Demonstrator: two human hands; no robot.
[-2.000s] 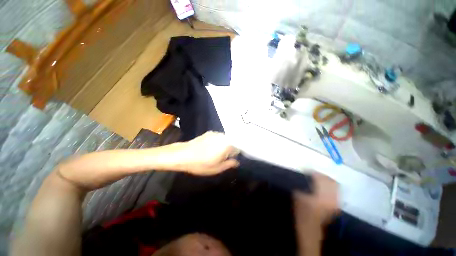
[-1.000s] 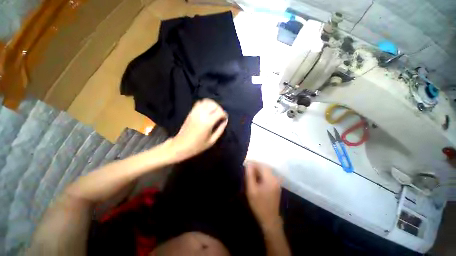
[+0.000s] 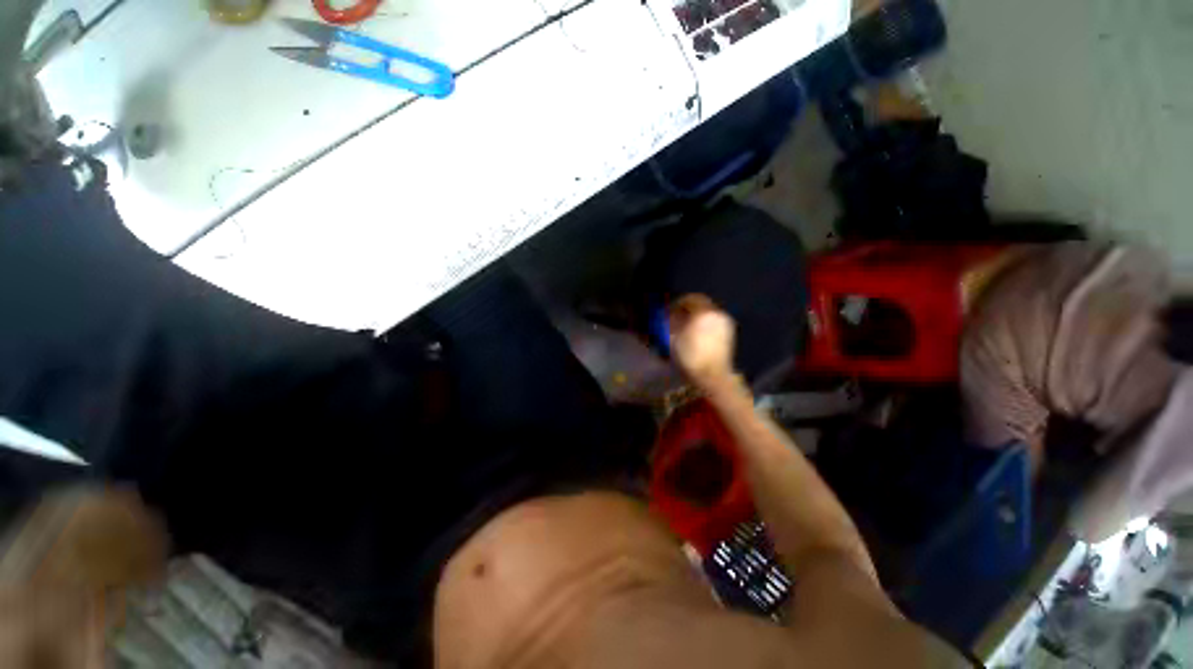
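Observation:
Dark cloth (image 3: 249, 392) lies over the table's left part and across my lap. My right hand (image 3: 704, 342) is stretched out to the right, low beside the table, over a dark rounded thing (image 3: 746, 268). Its fingers look curled, and a small bright blue item (image 3: 662, 329) shows at them; whether it is gripped is unclear. My left hand (image 3: 85, 562) is a blur at the lower left edge beside the cloth, with its fingers not readable. Blue-handled snips (image 3: 393, 65) lie on the white table (image 3: 523, 170).
Scissor loops (image 3: 343, 8) are cut off by the top edge. A tray with dark reddish pieces (image 3: 726, 24) is at the table's right end. Red containers (image 3: 903, 314), a dark bundle (image 3: 916, 183), a blue panel (image 3: 975, 536) and pinkish cloth (image 3: 1086, 340) stand or lie to the right.
The view has swung right and down. My right hand has left the cloth and moved out to the right. My left hand is now at the lower left edge. The cloth lies at the left of the view.

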